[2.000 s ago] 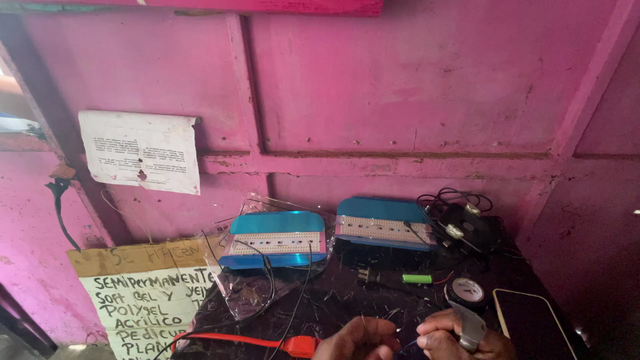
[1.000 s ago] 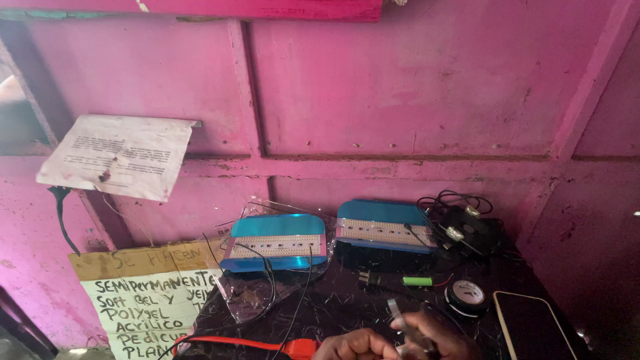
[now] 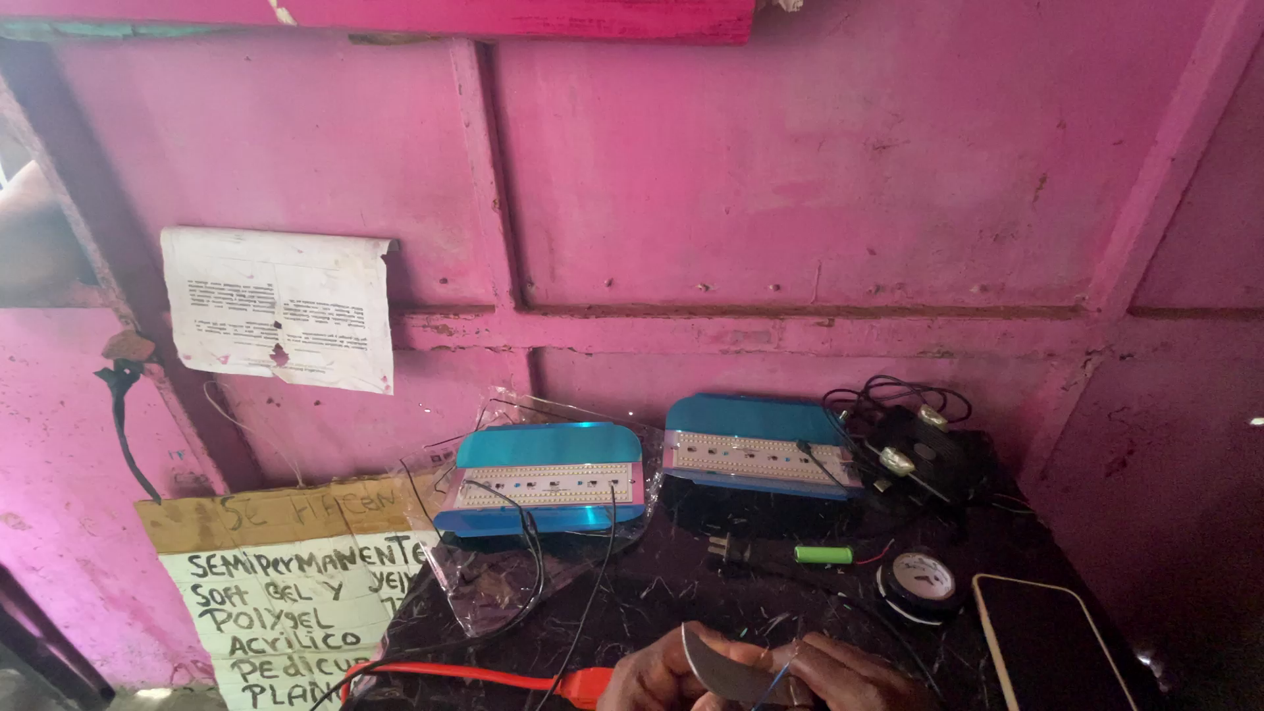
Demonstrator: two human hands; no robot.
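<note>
At the bottom edge, my left hand (image 3: 657, 676) and my right hand (image 3: 844, 674) are close together. A curved metal blade (image 3: 726, 671) lies between them, against the fingers of my left hand; where its handle is cannot be told. My right fingers pinch a thin blue wire (image 3: 773, 681) beside the blade. An orange plug (image 3: 588, 686) on an orange cord is next to my left hand. Two blue LED lamp panels (image 3: 548, 449) (image 3: 760, 420) lie farther back, the left one on clear plastic with black wires on it.
On the dark table (image 3: 681, 583) are a black two-pin plug (image 3: 731, 549), a green battery cell (image 3: 824, 555), a round roll of tape (image 3: 916, 583), a phone (image 3: 1052, 647) and a black device with coiled cable (image 3: 923, 449). A handwritten sign (image 3: 286, 592) stands left; paper (image 3: 281, 311) hangs on the pink wall.
The curved blade now shows between my hands, its edge turned to the left. The hanging paper, lifted outward one second ago, hangs flatter.
</note>
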